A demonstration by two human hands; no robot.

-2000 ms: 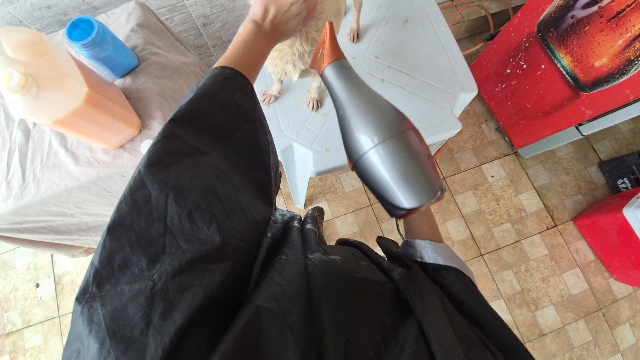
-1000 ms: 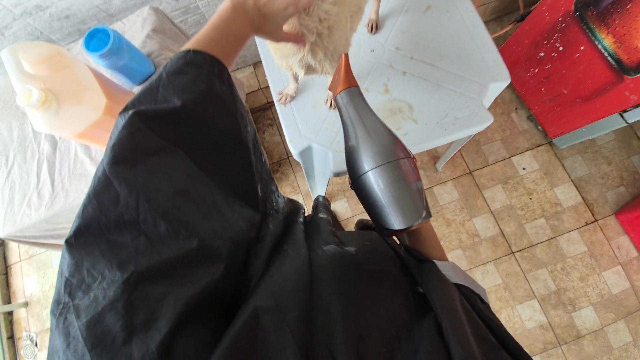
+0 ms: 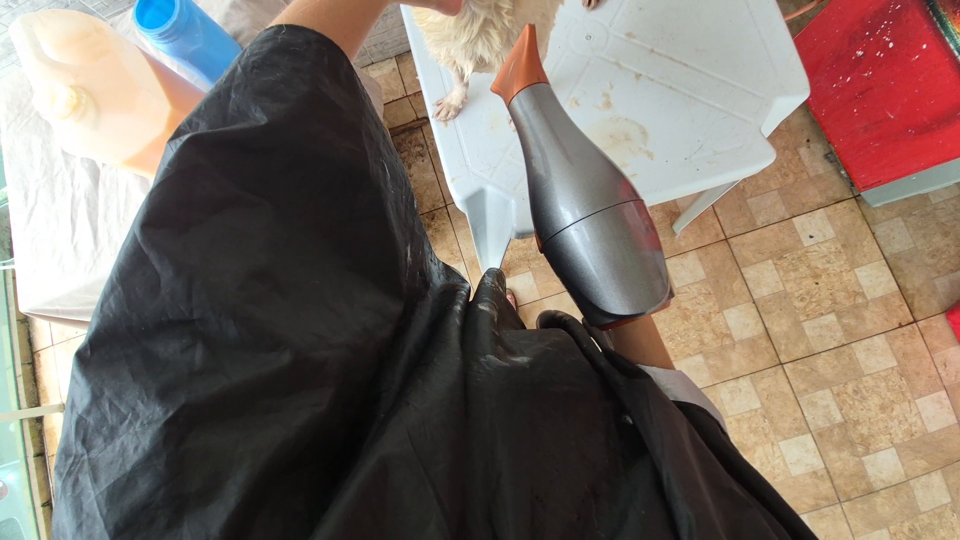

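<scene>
A silver-grey hair dryer (image 3: 589, 195) with an orange nozzle (image 3: 523, 66) points up toward the wet cream coat of a small dog (image 3: 476, 34). The dog stands on a white plastic table (image 3: 675, 97), its head out of view. Behind the dryer's body my right hand is hidden; the forearm leads up to it, and the dryer is held above the table's near edge. At the top edge only a sliver of my left hand (image 3: 444, 5) shows, against the dog's fur, and its fingers are mostly cut off. A black cape (image 3: 285, 300) covers my arms and body.
To the left, a cloth-covered surface (image 3: 67, 247) bears a translucent jug of orange liquid (image 3: 97, 97) and an open blue plastic container (image 3: 187, 37). At right stands a red box-like unit (image 3: 885, 90). Table legs (image 3: 705, 206) rest on the tiled floor (image 3: 817, 300).
My left hand has moved up, mostly out of view, with the dog also further out at the top. The dryer remains beside the dog, its nozzle pointing upward. The view has shifted somewhat.
</scene>
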